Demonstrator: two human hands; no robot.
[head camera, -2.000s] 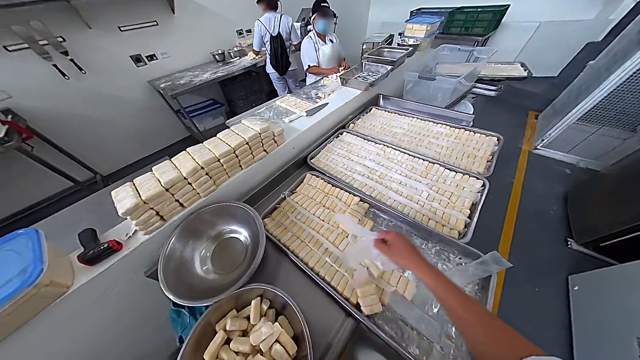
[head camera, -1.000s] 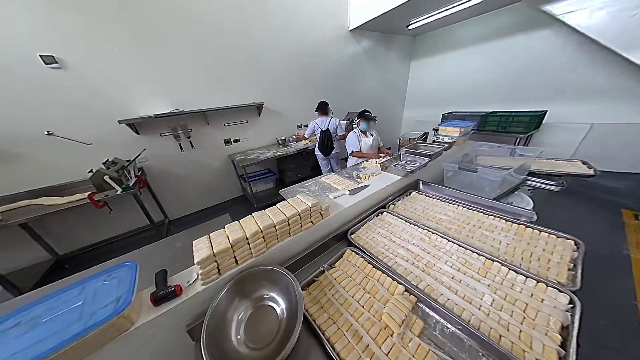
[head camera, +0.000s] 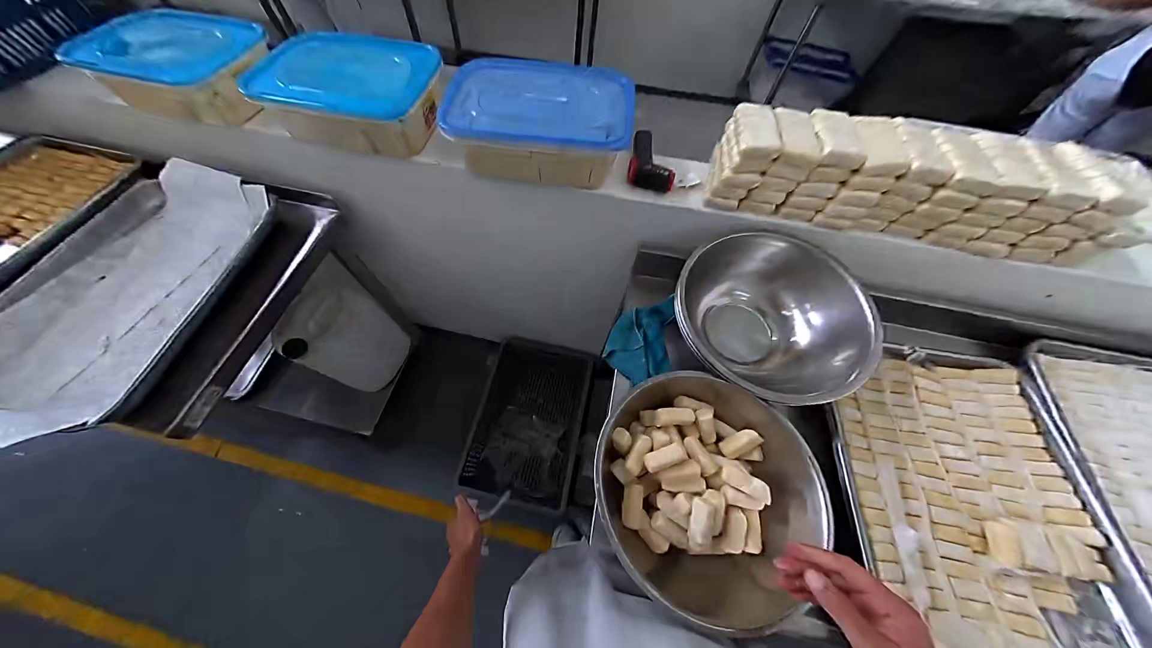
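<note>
A steel bowl (head camera: 801, 504) holds many short pale dough pieces (head camera: 688, 477). My right hand (head camera: 855, 589) is over its lower right rim, fingers slightly curled, with nothing visible in it. Left of the bowl, above the floor, my left hand (head camera: 465, 531) holds a thin piece of clear plastic film (head camera: 493, 511). An empty steel bowl (head camera: 778, 315) sits behind the filled one, beside a teal cloth (head camera: 641, 342). At the right, rows of dough pieces fill a metal tray (head camera: 963, 468), with a few loose pieces lying on top.
On the ledge (head camera: 666, 202) stand lidded plastic tubs (head camera: 540, 108), a black and red tool (head camera: 650, 166) and stacked dough blocks (head camera: 918, 180). A black crate (head camera: 526, 427) sits on the floor. A paper-lined tray (head camera: 135, 279) is at left, a second dough tray (head camera: 1098, 405) at right. Part of a person shows top right.
The view has swung far left and down. My right hand, over the dough tray two seconds ago with film, is now at the filled bowl's rim. My left hand has come into view.
</note>
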